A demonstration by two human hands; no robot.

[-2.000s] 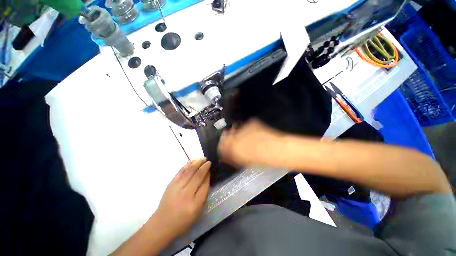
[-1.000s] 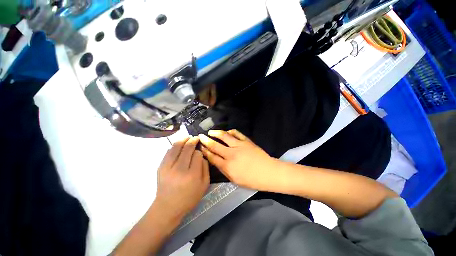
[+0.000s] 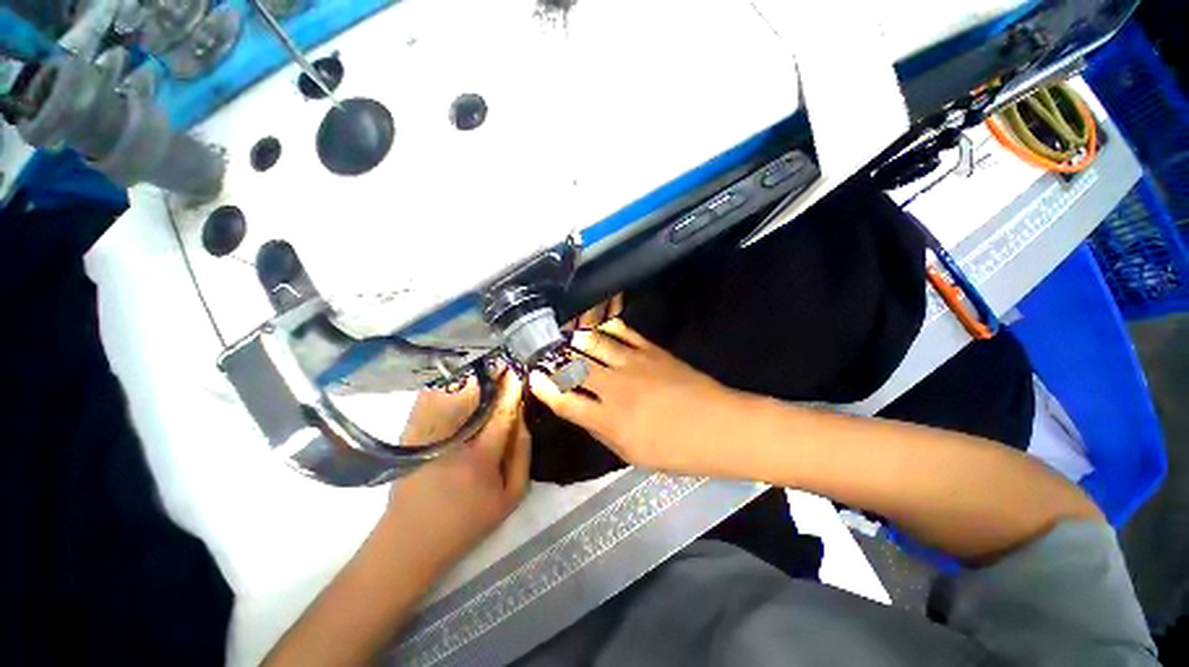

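Note:
A black garment piece [image 3: 782, 319] lies under the white sewing machine head [image 3: 522, 196] and hangs over the table's front edge. My right hand [image 3: 639, 397] lies on the cloth, its fingertips just right of the needle area, partly behind a grey cylinder [image 3: 531, 332]. My left hand [image 3: 463, 450] is at the cloth's left edge by the needle, its fingers partly hidden behind the curved metal band [image 3: 307, 430]. Both hands hold the cloth at the presser foot. The needle itself is hidden.
Snips with orange and blue handles [image 3: 962, 297] lie at the table's right. Behind them is an orange-yellow coil [image 3: 1047, 130]. A grey ruler edge [image 3: 574, 554] runs along the front. A blue crate [image 3: 1108, 378] stands at right, a black heap [image 3: 78, 456] at far left.
My right hand has come from a blurred reach to the cloth by the needle. My left hand has moved up, its fingers now behind the metal band. The view has shifted closer to the machine head.

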